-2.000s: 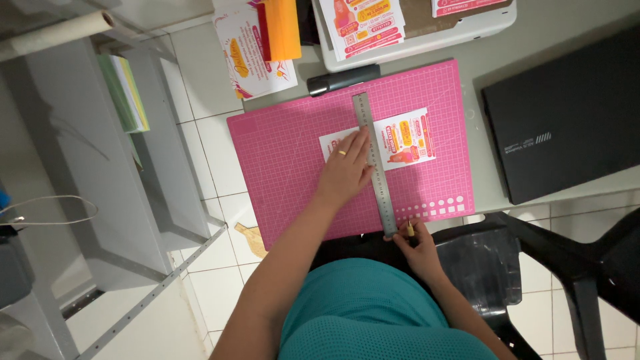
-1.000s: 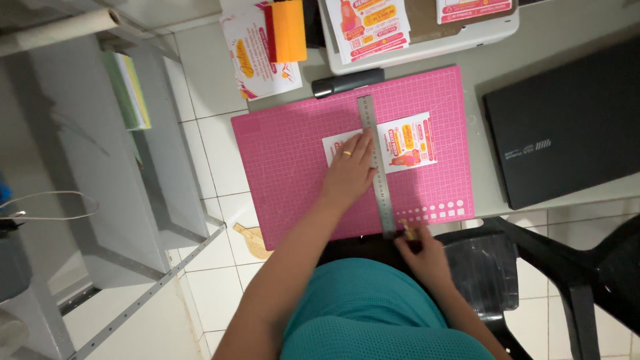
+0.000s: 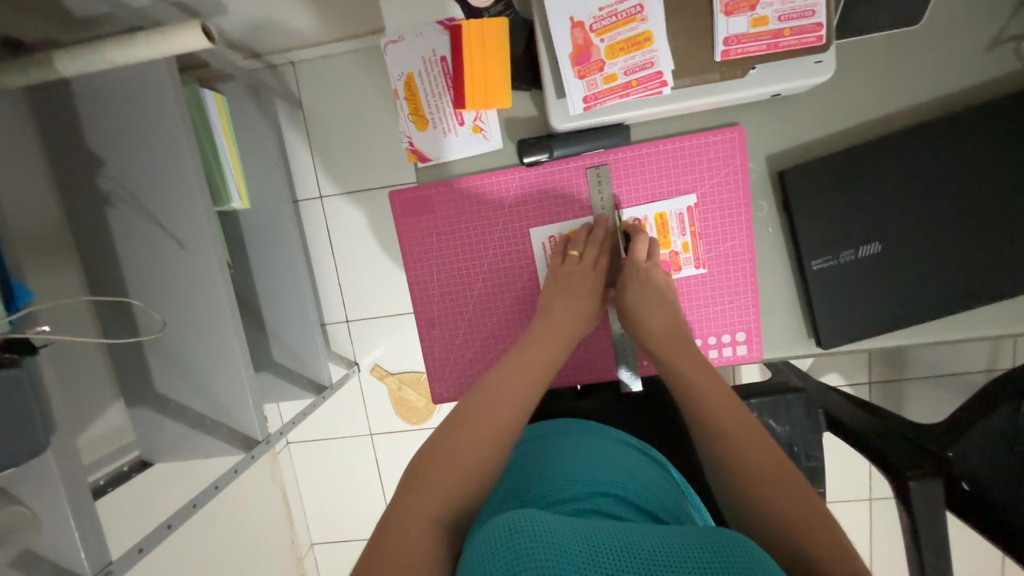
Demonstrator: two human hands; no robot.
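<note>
A metal ruler [image 3: 598, 188] lies across a printed paper sheet [image 3: 686, 232] on a pink cutting mat [image 3: 480, 320]. With its fingers spread, my left hand [image 3: 574, 276] presses on the ruler's left side and on the sheet. My right hand [image 3: 646, 280] is closed around a small, slim tool at the ruler's right edge, over the print. Most of that tool is hidden by the fingers, so its kind is unclear. The ruler's near end sticks out past the mat's front edge.
A black stapler-like object [image 3: 572, 146] lies behind the mat, near a white printer [image 3: 688, 100] with printed sheets [image 3: 612, 56]. An orange squeegee-like card [image 3: 484, 64] rests on another print. At right are a black laptop [image 3: 912, 216] and a black chair [image 3: 904, 456]; grey shelving [image 3: 176, 240] stands left.
My right hand has moved from the ruler's near end up along its right edge to the printed sheet. My left hand stays on the ruler.
</note>
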